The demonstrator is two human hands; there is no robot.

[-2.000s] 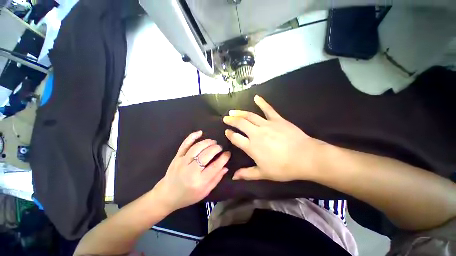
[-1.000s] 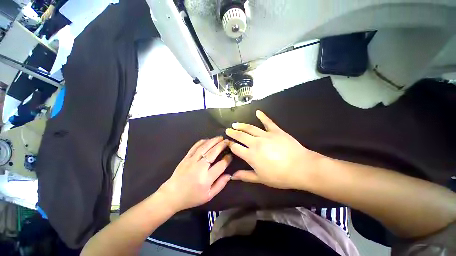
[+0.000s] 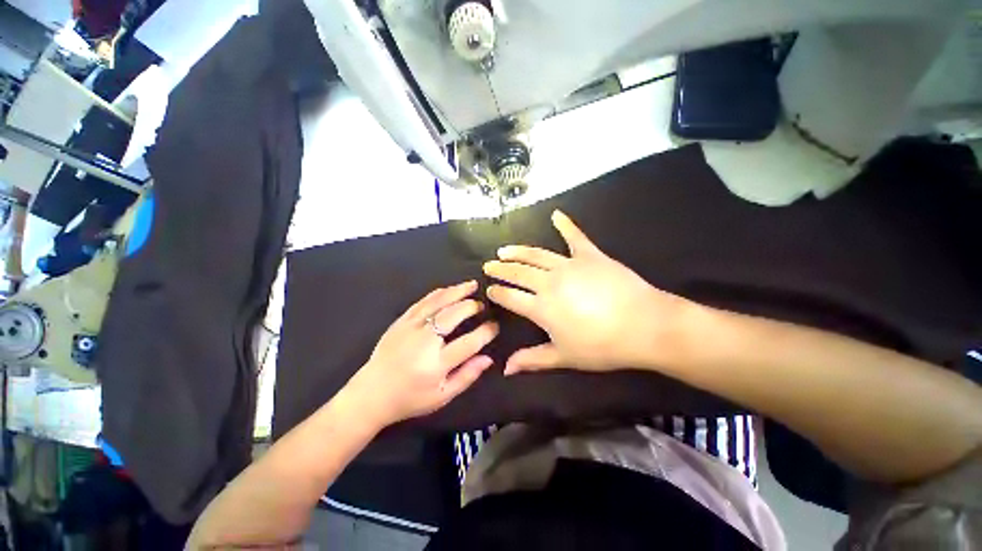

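Observation:
A large dark brown-black garment panel point(image 3: 355, 291) lies flat across the table, its upper edge under the lit presser foot and needle point(image 3: 501, 211). My left hand point(image 3: 422, 350), with a ring on one finger, rests on the panel left of and below the needle, fingers slightly bent. My right hand point(image 3: 576, 307) lies flat on the panel just below and right of the needle, fingers spread. The fingertips of the two hands are close together. The white sewing machine head point(image 3: 603, 48) is above. Fine detail of the cloth under the needle is hidden by glare and shadow.
A long dark stack of cut panels point(image 3: 199, 258) with blue material beneath lies at left. A black phone-like rectangle point(image 3: 727, 97) lies under the machine arm. Another machine part with a round wheel point(image 3: 22, 331) is at far left. Dark cloth with a white line hangs below the table edge.
The head view has shifted. Since two seconds ago, my left fingers have come closer to my right fingertips; compared with one second ago they are slightly more apart. The panel shows little movement.

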